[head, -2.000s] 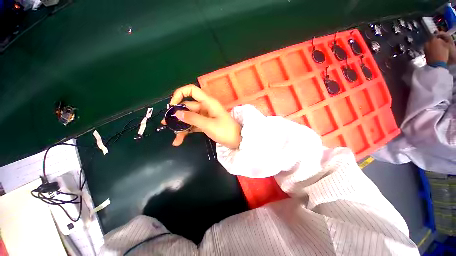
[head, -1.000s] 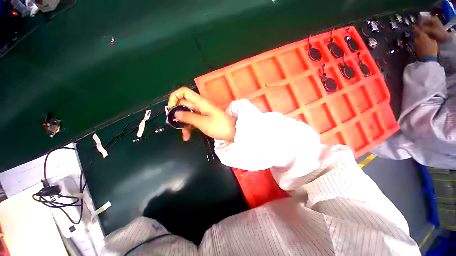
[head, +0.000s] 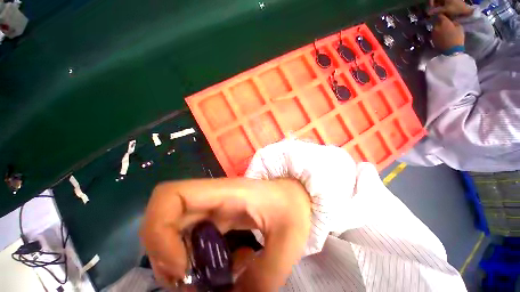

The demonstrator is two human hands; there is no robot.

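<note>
My right hand (head: 228, 211) is large and close to the camera at the lower middle, slightly blurred. Its curled fingers are closed on a glossy dark round unit (head: 211, 254), tilted, with pale ceiling-light reflections on its face. The hand hides part of the unit. My left hand cannot be made out; only part of the left sleeve (head: 134, 282) shows at the bottom edge. A red tray (head: 272, 98) with square pockets lies beyond my right sleeve. Several dark discs with thin tails (head: 342, 91) lie in pockets at its far right.
Pale strips (head: 128, 157) and tiny bits lie along the bench edge. A green belt (head: 131, 63) runs behind. Black cable (head: 28, 251) lies on papers at left. Another person's hands (head: 447, 31) are at upper right, near small silvery parts (head: 389, 41).
My right hand has moved down and closer to the camera with the dark unit. The view has shifted, so the tray and the other person appear further left. More pale strips show.
</note>
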